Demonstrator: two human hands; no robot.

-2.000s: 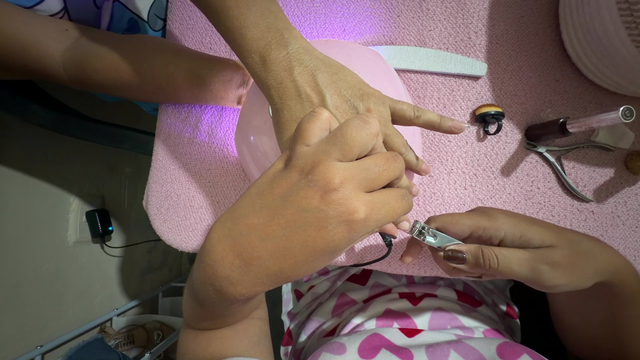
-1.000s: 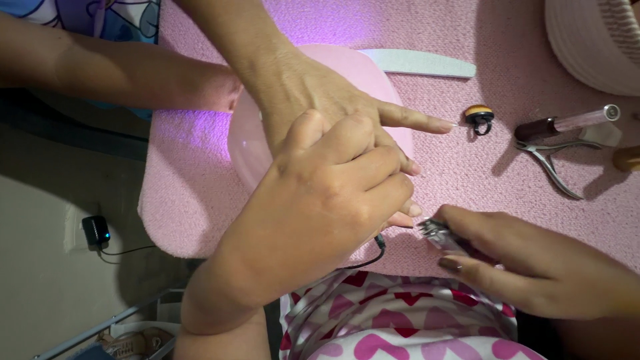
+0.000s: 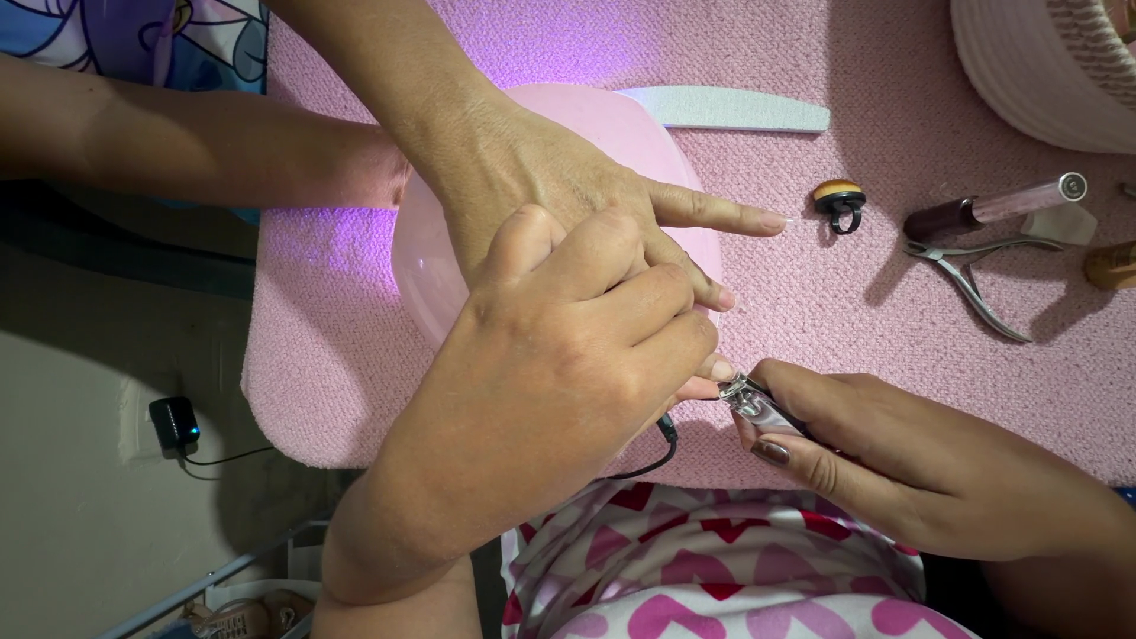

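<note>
My left hand point(image 3: 568, 355) grips the other person's hand point(image 3: 550, 169) over a pink nail lamp point(image 3: 621, 115), its fingers folded around that hand's fingers. At the lower right, my right hand point(image 3: 879, 453) holds a metal nail clipper point(image 3: 759, 404) between thumb and fingers. The clipper's jaws are at the tip of a finger that sticks out from under my left hand; whether they touch the nail cannot be told. The person's index finger point(image 3: 719, 209) points right. Their other arm point(image 3: 266, 146) reaches to the lamp's left side, its hand hidden.
A nail file point(image 3: 745, 108) lies behind the lamp. To the right are a black ring with a round top point(image 3: 839, 204), a nail polish tube point(image 3: 1003, 206), cuticle nippers point(image 3: 972, 275) and a woven basket point(image 3: 1021, 80). A black cable point(image 3: 661, 453) runs near the pink towel's front edge.
My right hand has brought the clipper back to the fingertip; one second ago it was slightly apart and tilted differently. My left hand keeps its hold on the person's hand.
</note>
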